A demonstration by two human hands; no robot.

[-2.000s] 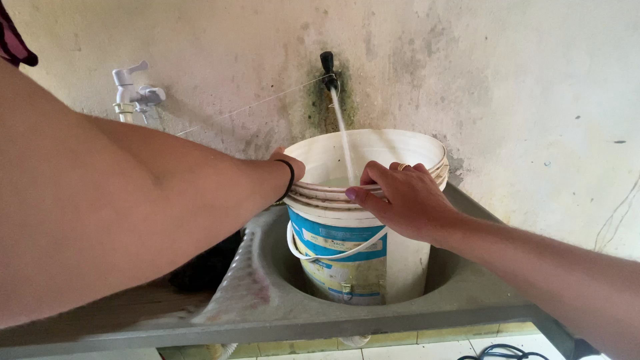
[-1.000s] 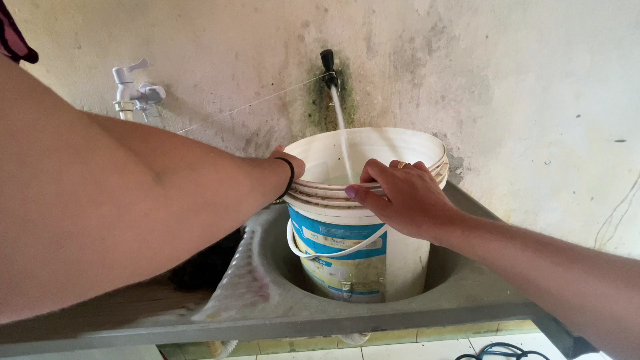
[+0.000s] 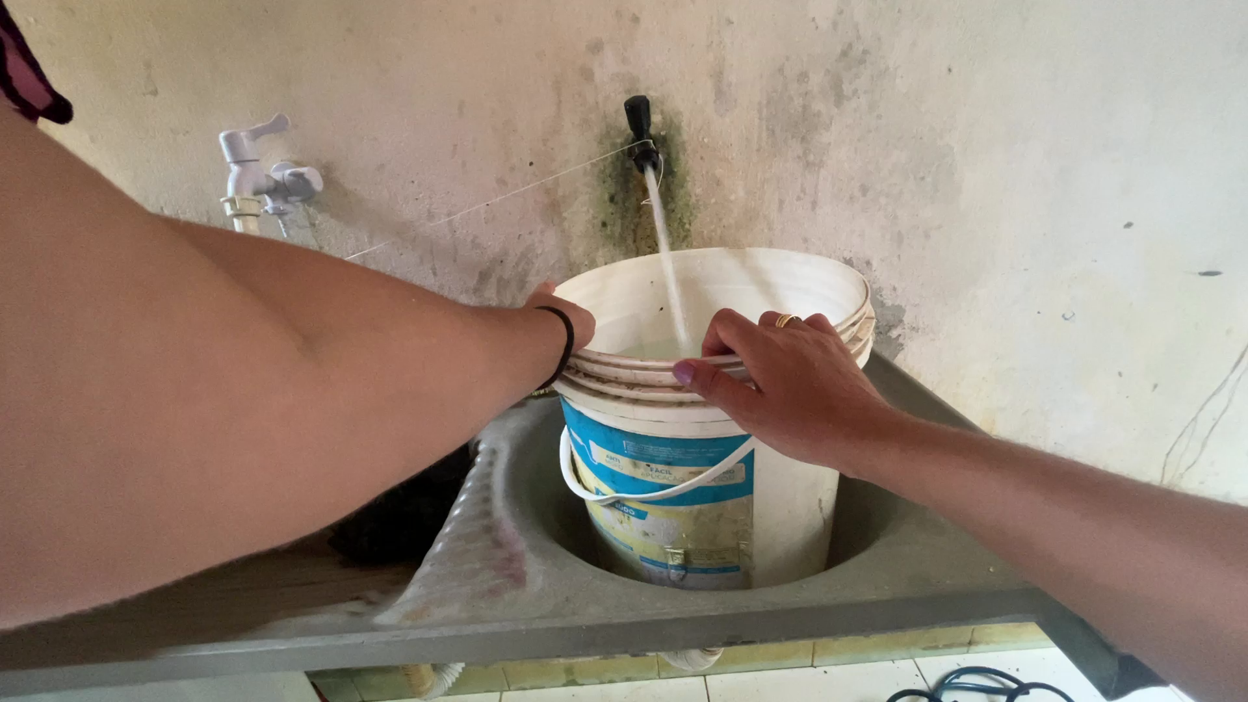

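Observation:
A large white plastic bucket point(image 3: 795, 507) with a blue label and a white handle stands in the round basin of a grey laundry sink point(image 3: 546, 595). Water runs in a stream point(image 3: 666, 253) from a black wall tap point(image 3: 640, 132) into the bucket, where some water shows. My left hand point(image 3: 570, 317), a black band at its wrist, is on the bucket's left rim, its fingers mostly hidden. At the near rim, my right hand point(image 3: 780, 385) grips the edge between thumb and fingers; it wears a gold-coloured ring.
A grey plastic tap point(image 3: 258, 175) is on the wall at left, and a thin string point(image 3: 497, 198) runs to the black tap. The ribbed washboard point(image 3: 468, 536) lies left of the basin, with something dark point(image 3: 400, 517) beside it. A dark hose or cable point(image 3: 975, 682) lies on the tiled floor.

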